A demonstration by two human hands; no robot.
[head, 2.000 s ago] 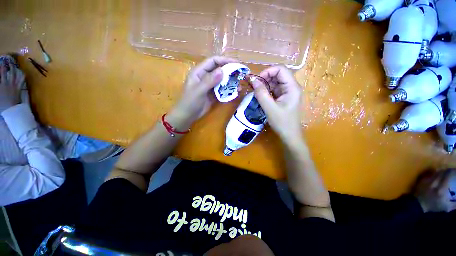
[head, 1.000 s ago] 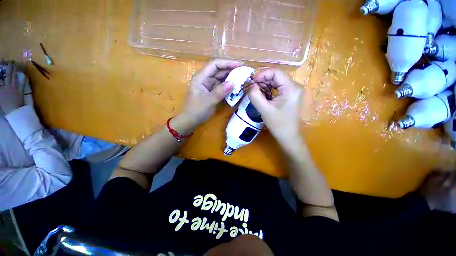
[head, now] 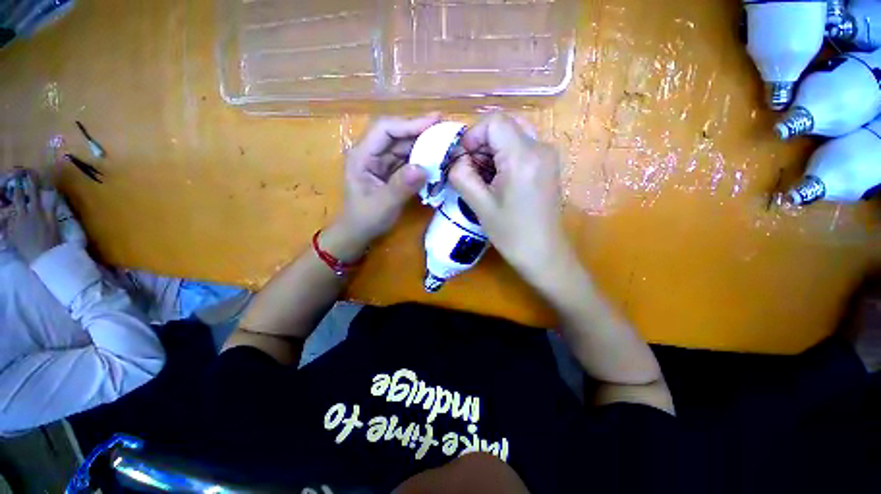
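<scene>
A white camera head shell (head: 434, 152) is held in my left hand (head: 378, 183), its open side turned to the right. My right hand (head: 512, 183) pinches thin red and dark lead wires (head: 480, 166) at the shell's open edge. The fingertips hide the wire ends. A white bulb camera body (head: 446, 237) lies on the table just below the hands. Its silver screw base points towards me, its black window shows, and its upper end is partly hidden by my right hand.
A clear plastic tray (head: 396, 101) lies beyond the hands. Several white bulb bodies (head: 838, 101) are piled at the upper right. Tweezers (head: 85, 168) and a thin stick-like tool (head: 91, 140) lie at the left. Another person's hand (head: 34, 220) is at the left edge.
The view has shifted a little. The shell has turned in my left hand and my right fingers have closed in on its open edge with the wires, covering more of the body.
</scene>
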